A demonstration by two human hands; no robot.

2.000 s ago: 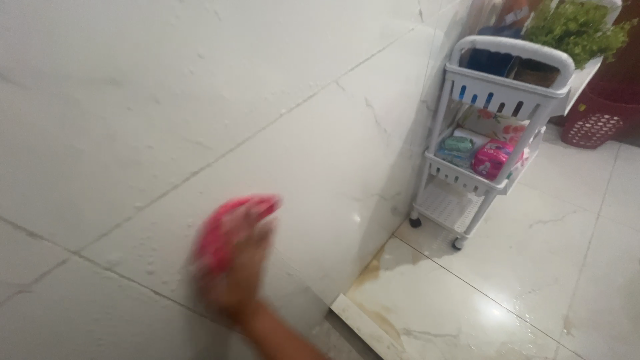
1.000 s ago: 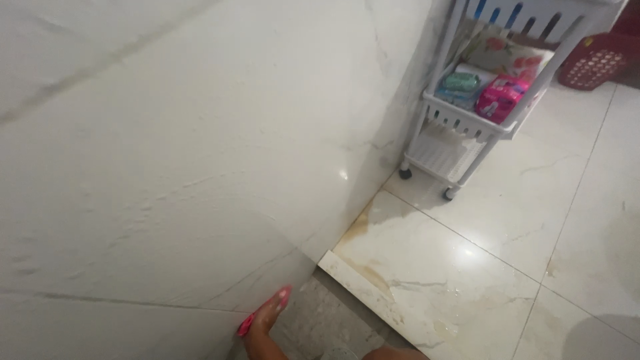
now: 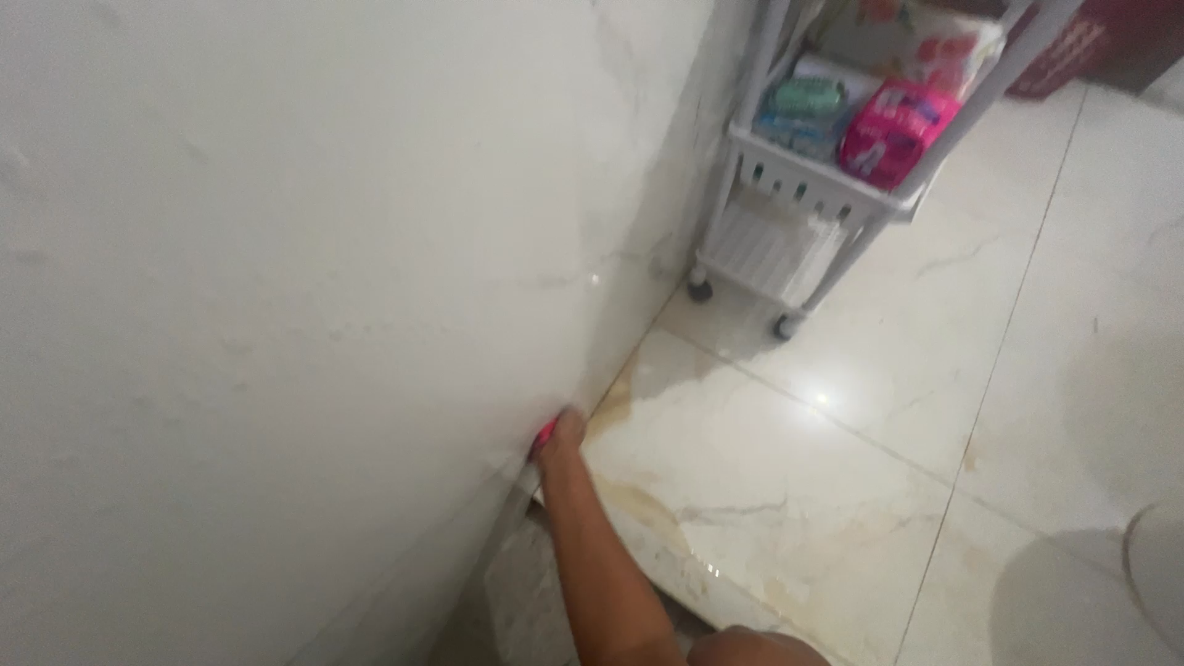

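My right hand [image 3: 562, 433] is low on the white marble-look wall tile [image 3: 370, 277], near the corner where wall and floor meet. It is closed on a pink cloth or sponge [image 3: 544, 438], of which only a small part shows beside the fingers, against the wall. The forearm reaches up from the bottom edge, over the end of a raised stone threshold [image 3: 684, 573]. Blur hides the finger detail. My left hand is not in view.
A white plastic rolling cart [image 3: 814, 176] holding a pink packet [image 3: 897, 134] and a green packet [image 3: 807, 96] stands against the wall. A dark red basket [image 3: 1064, 46] is behind it. Brownish stains [image 3: 638, 504] and wet patches mark the floor tiles.
My right hand, with the pink thing in it, has moved from higher on the wall down to its foot, then along towards the cart. The view has tilted down.
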